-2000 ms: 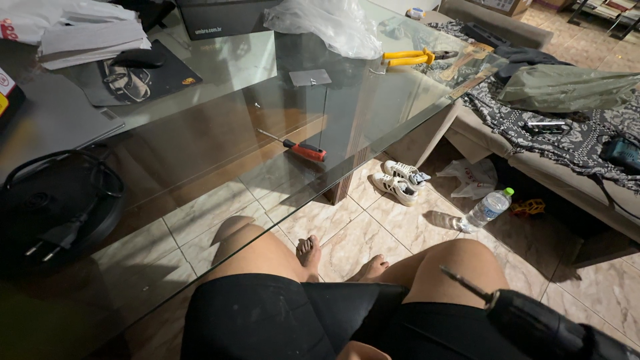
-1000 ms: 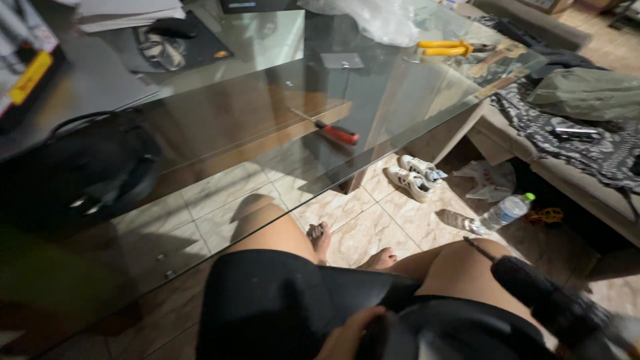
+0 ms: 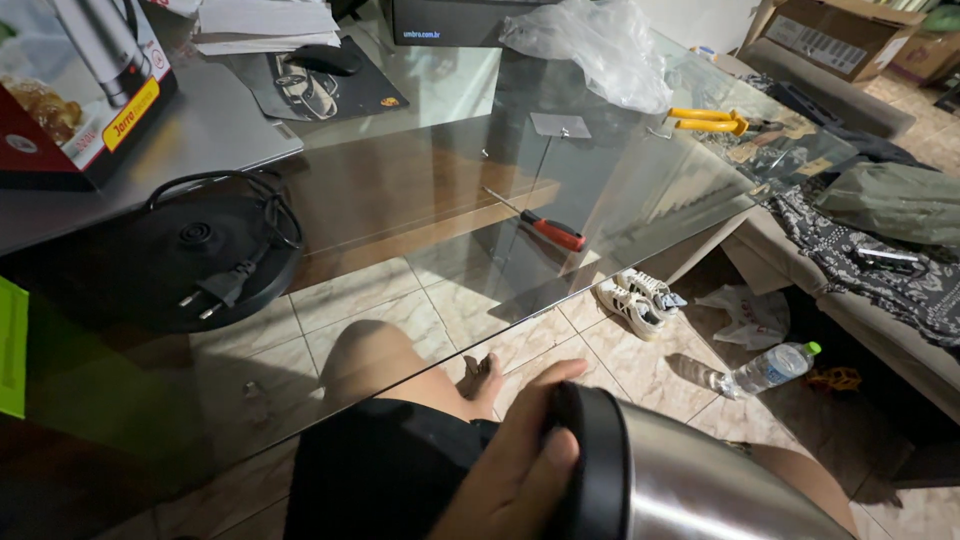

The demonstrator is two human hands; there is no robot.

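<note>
My left hand (image 3: 525, 457) comes in at the bottom centre, its fingers gripping the black plastic rim of a stainless-steel electric kettle (image 3: 712, 472). The kettle lies tilted over my lap, its far part cut off by the frame. My right hand is out of view. Beyond the kettle, a red and black screwdriver (image 3: 553, 229) lies on the glass tabletop (image 3: 420, 180), with a small screw (image 3: 484, 153) behind it. To the left sits a round black kettle power base (image 3: 225, 255) with its cord and plug coiled on top.
Yellow-handled pliers (image 3: 709, 121), a plastic bag (image 3: 592, 52) and a small metal plate (image 3: 561, 126) lie toward the back of the glass. A closed laptop (image 3: 202, 112) bears a kettle box (image 3: 82, 90). Sneakers (image 3: 637, 300) and a bottle (image 3: 780, 367) are on the floor.
The kettle and my left hand have come plainly into view at the bottom. The black power tool with a bit, at the right in both earlier frames, is no longer in view.
</note>
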